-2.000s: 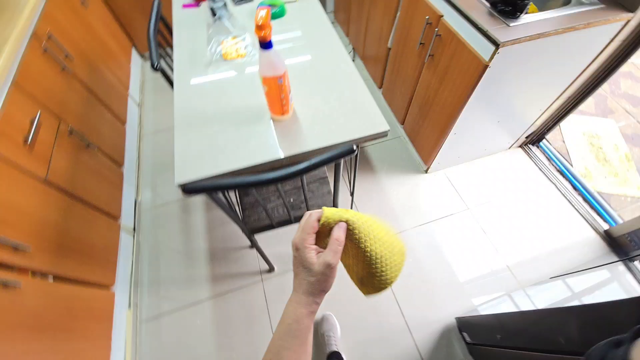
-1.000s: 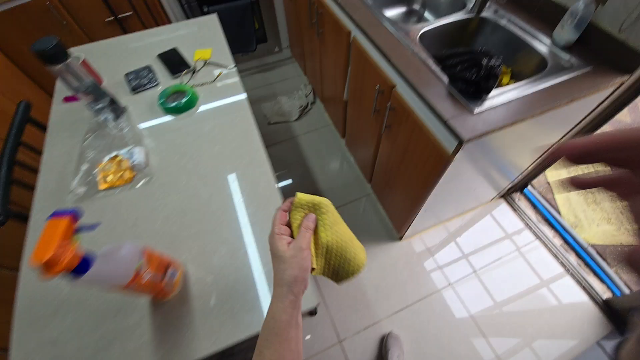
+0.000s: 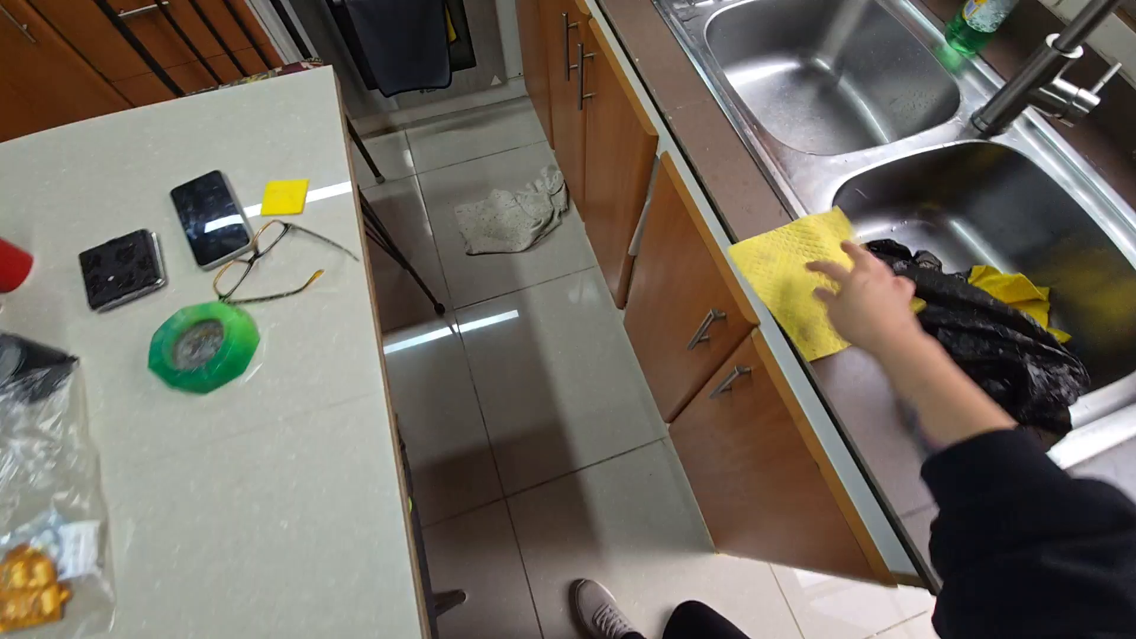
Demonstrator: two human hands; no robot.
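Observation:
A yellow textured cloth [image 3: 785,284] lies on the brown counter, from its front edge to the rim of the near sink basin. My right hand [image 3: 865,297], in a dark sleeve, is over the cloth's right part with its fingers spread; whether the fingertips touch it cannot be told. Just right of the hand, a black plastic bag [image 3: 985,337] and a piece of yellow material [image 3: 1016,293] sit in the near part of the steel sink [image 3: 1003,177]. My left hand is out of view.
The light table [image 3: 248,497] at left bears a phone [image 3: 211,219], eyeglasses [image 3: 257,257], a yellow square [image 3: 284,197], a black case [image 3: 122,270], green tape [image 3: 204,347] and a plastic bag [image 3: 53,470]. A grey rag [image 3: 510,217] lies on the floor. A faucet [image 3: 1021,89] stands behind the sink.
The yellow cloth, earlier held up in my left hand, now lies on the counter. My left hand has left the view; my right hand has come over the cloth. The view has turned toward the sink.

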